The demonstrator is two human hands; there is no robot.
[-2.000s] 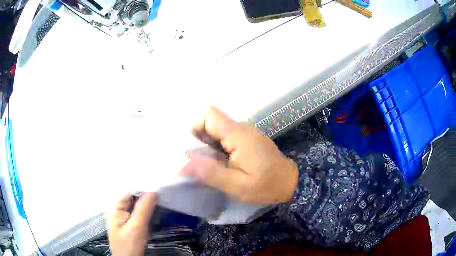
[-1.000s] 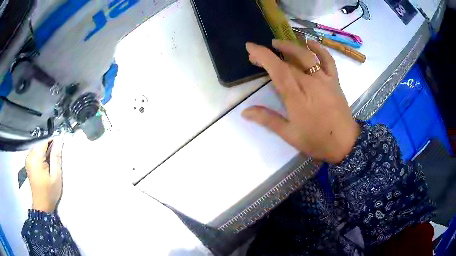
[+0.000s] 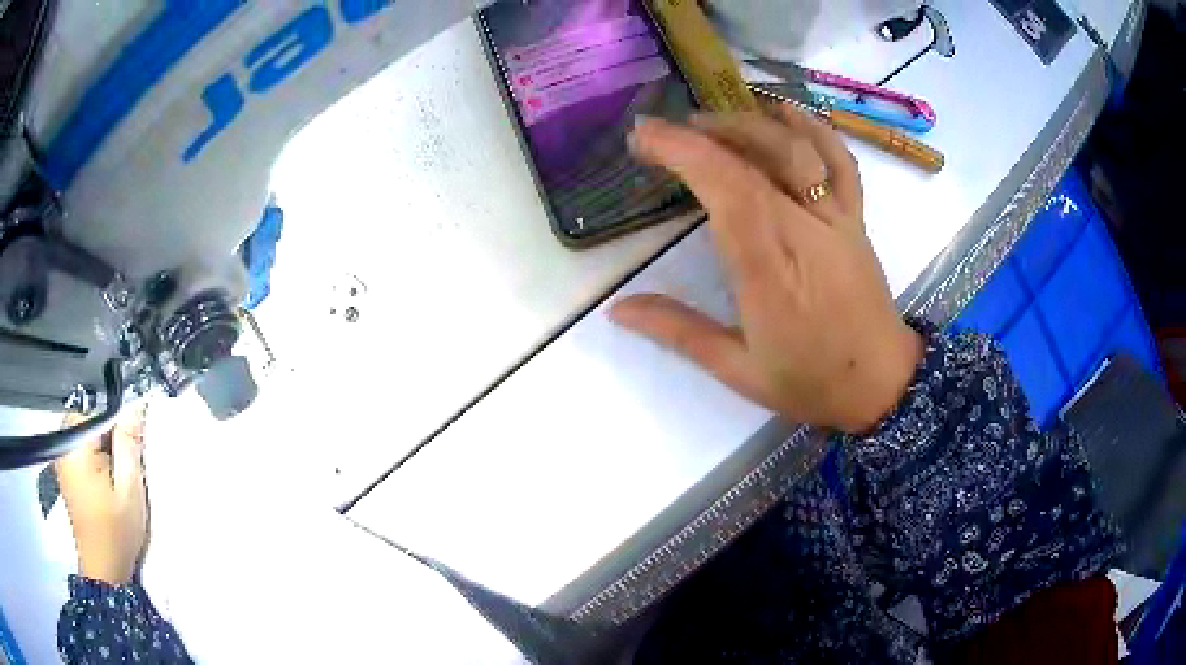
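The smartphone [image 3: 585,117] lies on the white table with its screen lit pink and purple. My right hand [image 3: 780,260] is over its lower right edge, fingers apart, holding nothing. My left hand [image 3: 107,500] is at the far left below the machine head, fingertips partly hidden by metal parts near the needle area. White cloth [image 3: 299,598] lies beside it and glares into the table; a dark grey edge [image 3: 488,600] shows at the front. Whether my left fingers grip the cloth cannot be told.
The sewing machine arm [image 3: 312,85] with blue lettering fills the upper left, with the tension assembly [image 3: 202,338] below. A yellow strip [image 3: 702,59], pink and blue snips [image 3: 871,98] and a wooden-handled tool [image 3: 891,139] lie right of the phone. A blue crate [image 3: 1041,299] stands beyond the table's edge.
The phone screen was dark one second ago and is now lit. Earlier both hands held grey cloth at the table's front; since then the right hand moved to the phone and the left to the machine.
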